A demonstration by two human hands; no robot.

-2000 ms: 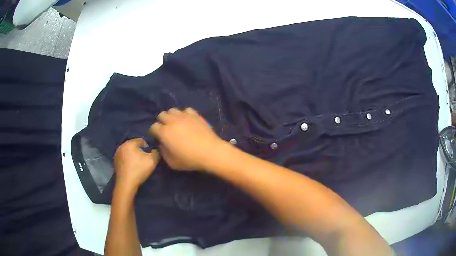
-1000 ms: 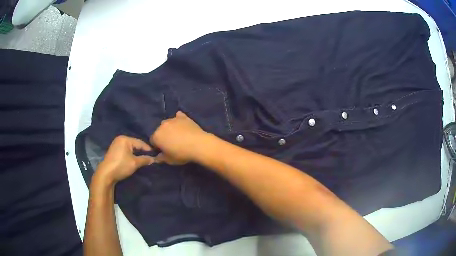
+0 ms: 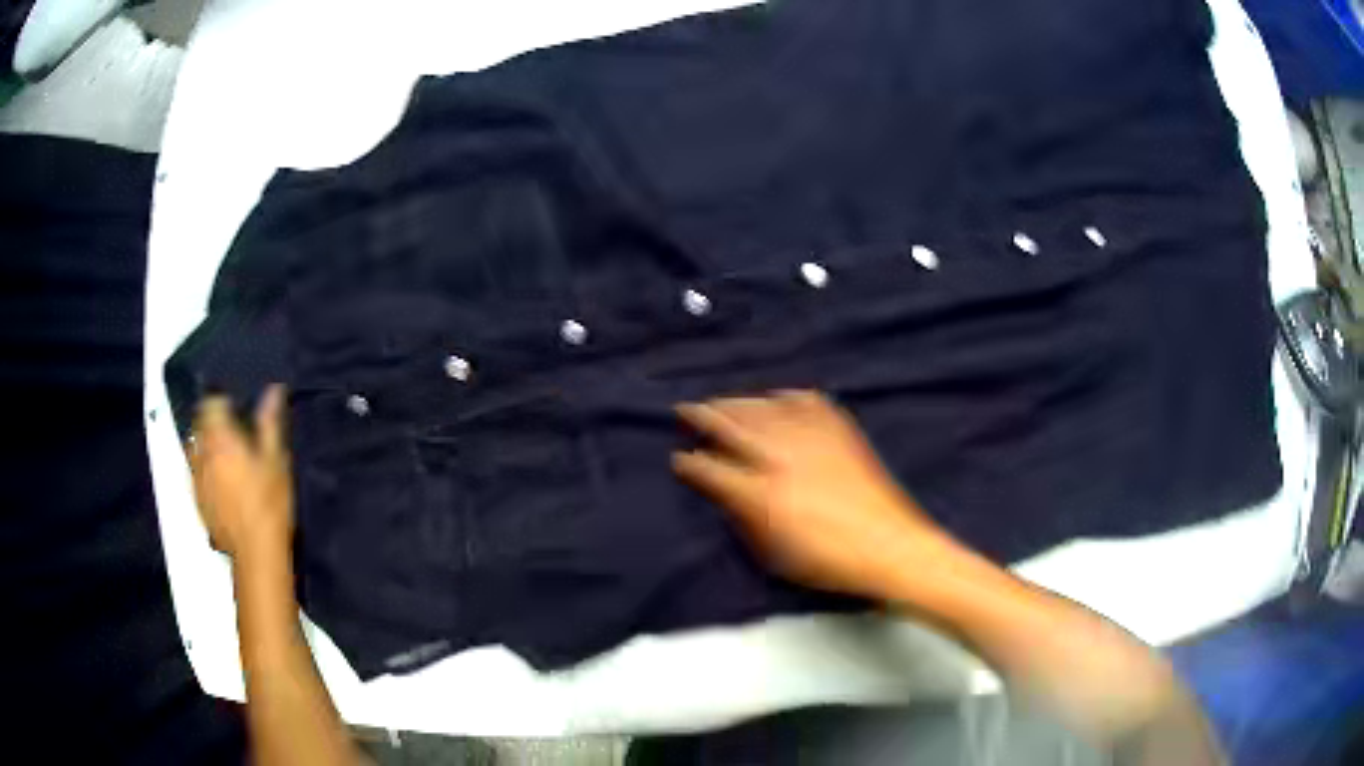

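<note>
The dark navy denim dress (image 3: 928,389) lies front up on the white table (image 3: 284,90), collar end at left, hem at right. A row of several silver metal buttons (image 3: 696,302) runs along its placket. My left hand (image 3: 244,472) is at the collar end, blurred, fingers apart; whether it pinches the fabric cannot be told. My right hand (image 3: 800,486) rests palm down on the dress below the button row, fingers spread, holding nothing.
Dark fabric (image 3: 75,449) hangs or lies left of the table. A blue object (image 3: 1301,45) is at the top right corner. Cables and a rounded metal item (image 3: 1319,352) are at the right edge. A white pointed object (image 3: 60,33) is at the top left.
Both hands have left the placket near the collar: my left moved left, my right moved right. The placket lies straighter, more buttons show, and the dress has shifted up and left in view.
</note>
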